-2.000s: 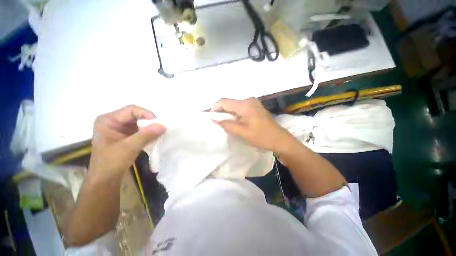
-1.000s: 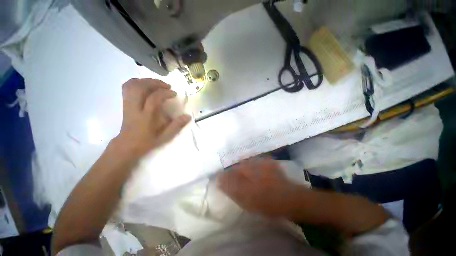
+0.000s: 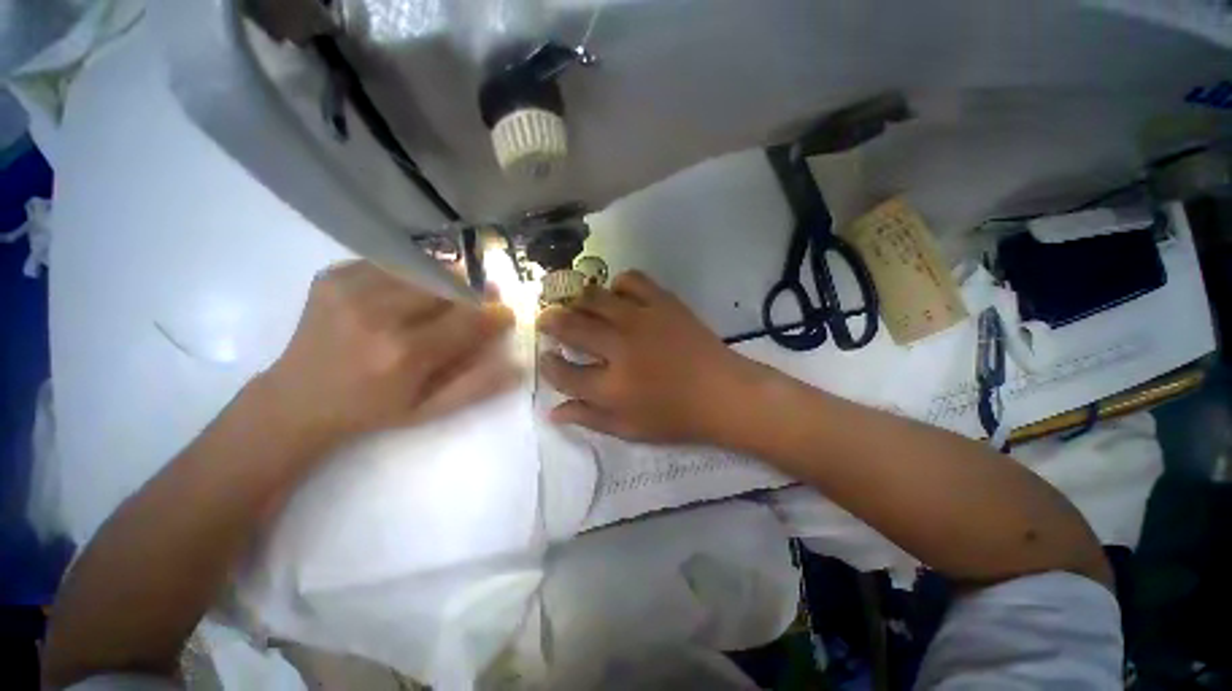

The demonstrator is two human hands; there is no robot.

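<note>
White cloth [image 3: 405, 506] lies below the needle area of the grey sewing machine [image 3: 703, 68] and hangs over the table's front edge. A seam or fold line runs down it from the lit presser foot [image 3: 503, 281]. My left hand [image 3: 392, 344] is on the cloth just left of the presser foot, slightly blurred. My right hand [image 3: 628, 358] is on the cloth edge just right of it, fingers bent, thumb lower. The needle tip is hidden by glare and fingers.
Black shears [image 3: 822, 277] lie right of the needle, beside a tan paper tag [image 3: 905, 270]. Thread snips [image 3: 990, 365] and a flat black item [image 3: 1084, 274] lie farther right. A printed ruler scale [image 3: 703, 455] runs along the front edge. White cloth hangs below right.
The view has moved closer to the machine head. My right hand has moved up from the table's front edge to the presser foot. My left hand stays beside the foot on the cloth.
</note>
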